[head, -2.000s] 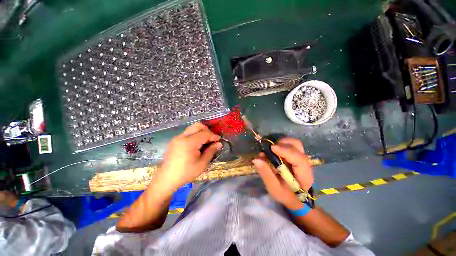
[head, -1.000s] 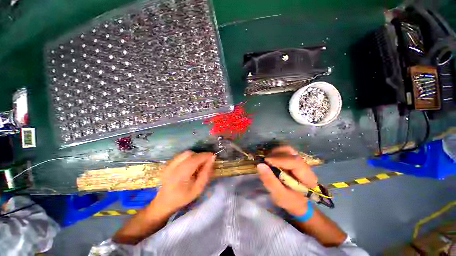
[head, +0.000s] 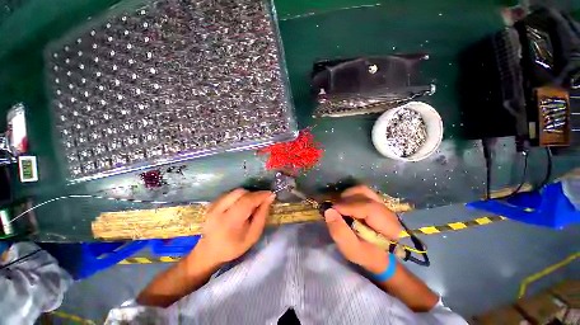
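My right hand [head: 364,227] holds a soldering iron [head: 369,235] with a yellowish handle and black grip. Its thin metal tip points left to a small dark grey round holder [head: 283,182] on the bench. My left hand [head: 235,223] is left of the holder, thumb and index finger pinched at its edge on a thin pale strand, likely solder wire [head: 114,198]. The workpiece at the tip is too small to tell. A loose heap of red parts [head: 294,152] lies just above the holder. A smaller dark red heap [head: 152,178] lies to the left.
A large clear tray [head: 172,89] of silvery parts is at upper left. A black pouch [head: 372,79] and a white bowl [head: 407,131] of silvery bits are right of it. A black station [head: 502,82] stands far right. A wooden strip [head: 152,222] runs under my wrists. A person's sleeve [head: 32,279] shows lower left.
My left hand has moved down from the red heap to the holder, and the iron tip has moved down and left to it. The view has shifted slightly.
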